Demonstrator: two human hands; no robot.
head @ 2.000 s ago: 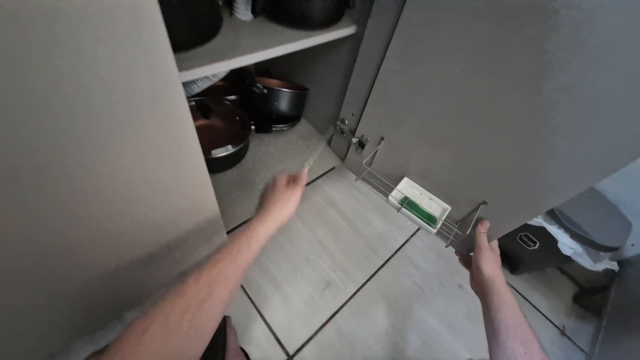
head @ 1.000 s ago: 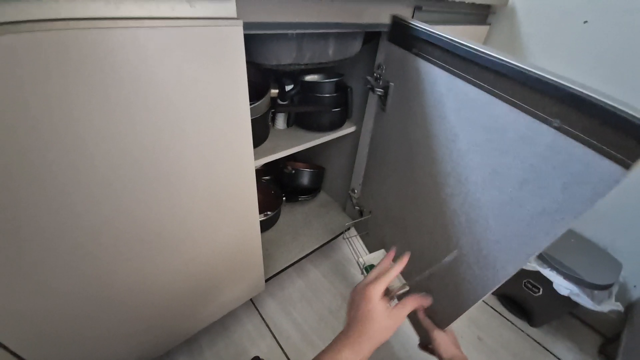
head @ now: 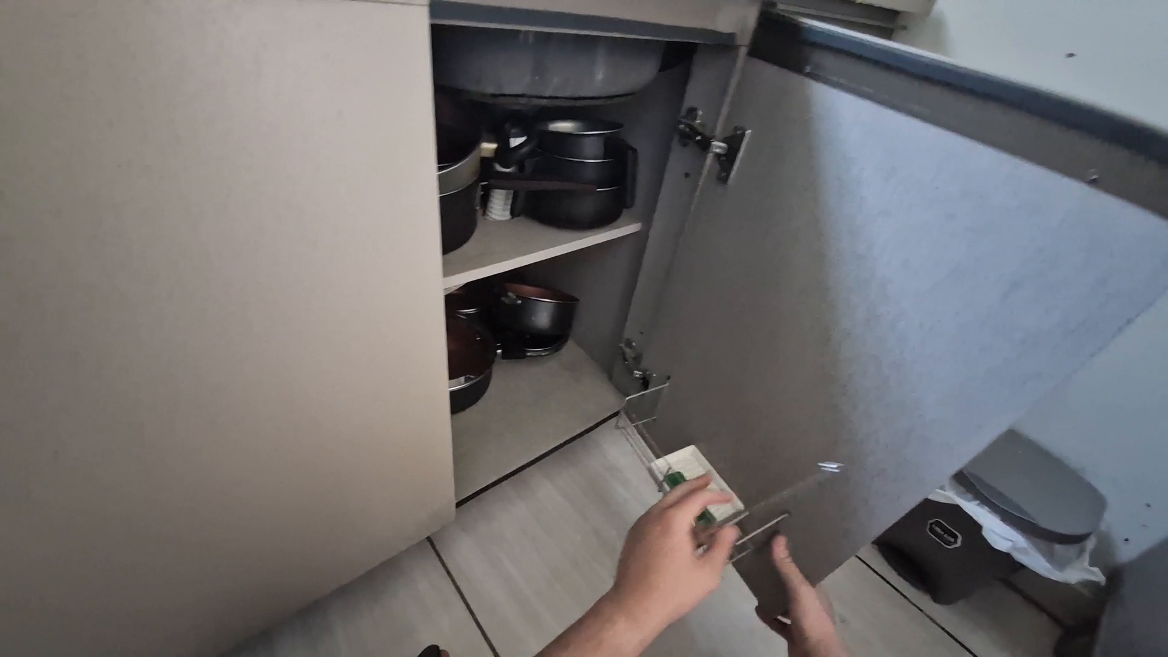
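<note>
My left hand (head: 671,557) is at the wire rack (head: 762,531) low on the inner face of the cabinet door (head: 876,319). A thin clear stick (head: 789,488) runs from its fingers up and right along the door, with a glint at its tip. A white tray (head: 703,470) sits in the rack, and a green object (head: 675,478) in it is partly hidden by my left fingers. My right hand (head: 798,598) grips the door's bottom outer corner, thumb on the inner face, other fingers mostly hidden.
The open cabinet holds black pots (head: 579,173) on its shelf (head: 547,248) and more pans (head: 538,310) below. Metal hinges (head: 716,146) join the door to the frame. A lidded bin (head: 967,538) with a white liner stands behind the door, at right.
My left hand has moved from near the lower hinge to the rack's outer end. My right hand stays at the door's outer lower corner. The view has shifted to show more of the cabinet's top.
</note>
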